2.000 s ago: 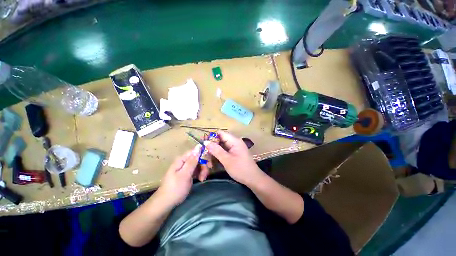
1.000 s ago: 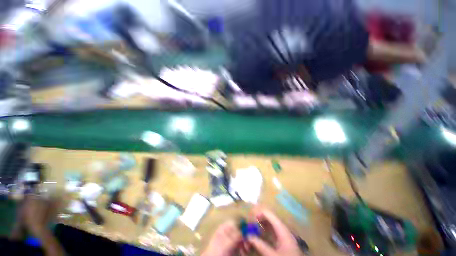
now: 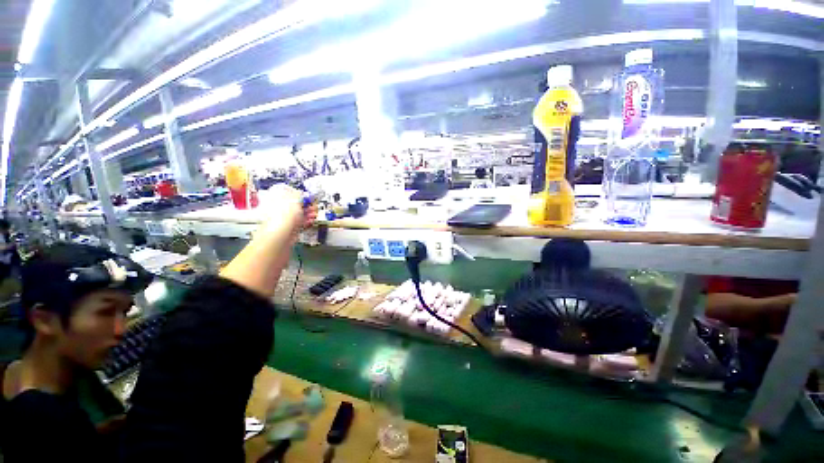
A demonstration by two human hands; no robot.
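Observation:
My left hand (image 3: 291, 212), at the end of a raised arm in a black sleeve, reaches to the upper shelf (image 3: 506, 230) left of the picture's middle. A small blue spot shows at its fingertips, too small to tell whether it is a held part. Small dark and blue items (image 3: 348, 210) lie on the shelf just right of the hand. My right hand is not in view.
A yellow drink bottle (image 3: 556, 149), a clear bottle (image 3: 632, 145), a red can (image 3: 744, 188) and a dark flat device (image 3: 480, 215) stand or lie on the shelf. A black fan (image 3: 578, 307) is below. A person (image 3: 68, 316) is at left.
The view has swung up from the bench to the shelf. My hands were together at a blue part over the bench; now my left arm is stretched up and my right hand is out of view.

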